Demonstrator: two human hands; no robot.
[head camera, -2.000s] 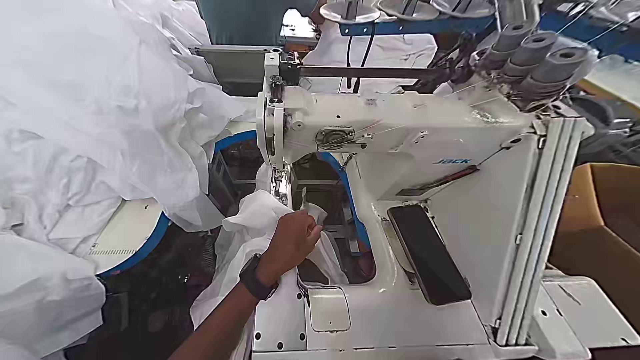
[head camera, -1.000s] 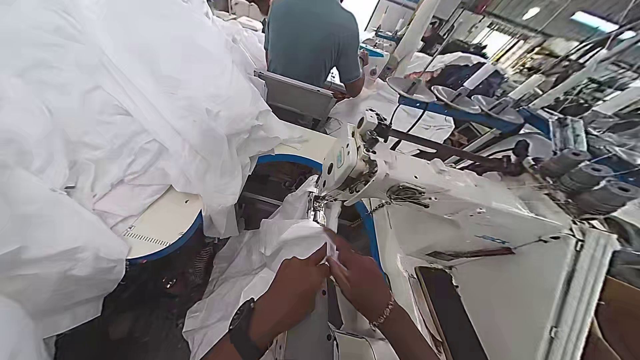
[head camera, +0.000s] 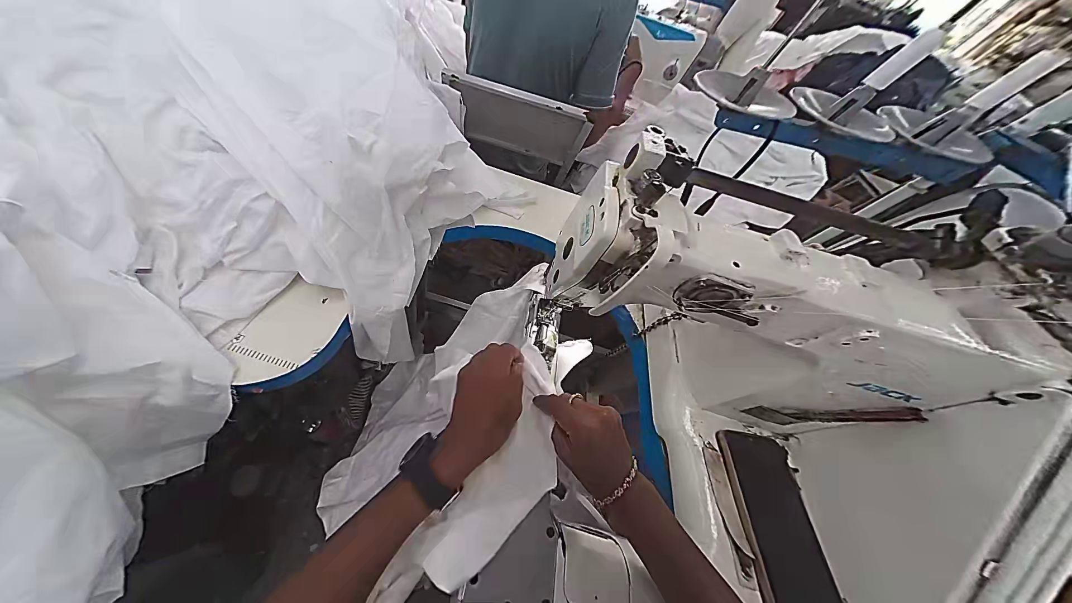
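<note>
White fabric (head camera: 494, 494) lies over the narrow arm of a Jack industrial sewing machine (head camera: 804, 301), its upper end at the presser foot (head camera: 546, 331). My left hand (head camera: 486, 402), with a dark watch on the wrist, grips the fabric just below and left of the foot. My right hand (head camera: 590, 440), wearing a ring and a bracelet, pinches the fabric's right edge close beside it. Its fingertips are partly hidden in the folds.
A large heap of white fabric (head camera: 293, 142) covers the cream table with blue edging (head camera: 289, 335) at left. A phone (head camera: 779, 519) rests on the machine at right. Thread stands (head camera: 846, 113) are behind. A person (head camera: 544, 50) sits beyond a chair back.
Two seconds ago only my left hand showed, at the foot; my right hand has since come to the fabric. The view has turned.
</note>
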